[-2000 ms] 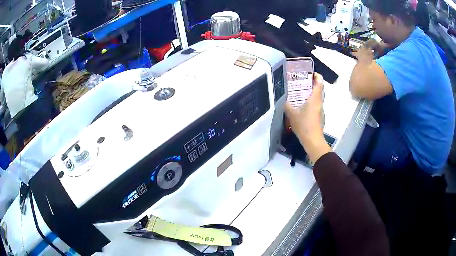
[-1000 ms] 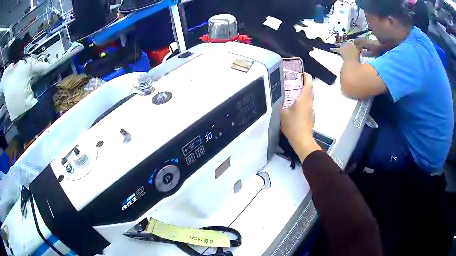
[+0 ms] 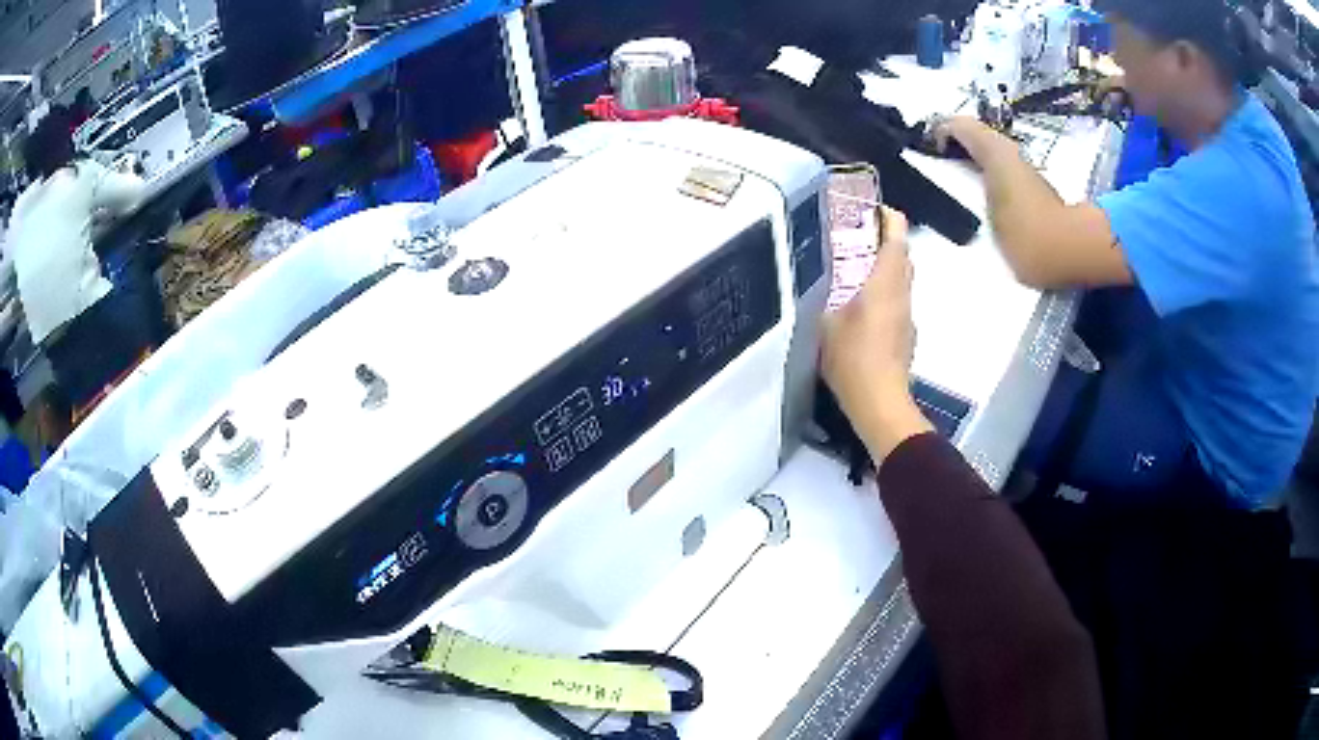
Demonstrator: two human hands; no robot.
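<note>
My right hand (image 3: 874,340), in a dark brown sleeve, holds a smartphone (image 3: 852,231) upright beside the right end of the sewing machine head (image 3: 579,246). The phone's screen is lit and partly hidden by the machine's end and my fingers. The white machine head fills the middle, with a black control panel (image 3: 651,379) and a round P dial. A black band (image 3: 181,578) wraps over its left part. My left hand is not in view.
Black-handled shears (image 3: 673,680) lie on the table at the bottom, partly under a yellow-green strip (image 3: 557,674). A person in a blue shirt (image 3: 1215,275) works at another machine on the right. Black fabric (image 3: 926,195) lies beyond the phone. Another person (image 3: 65,239) is far left.
My right hand and the phone have moved slightly left, closer behind the machine's end. The person in blue has stretched an arm forward toward the black fabric.
</note>
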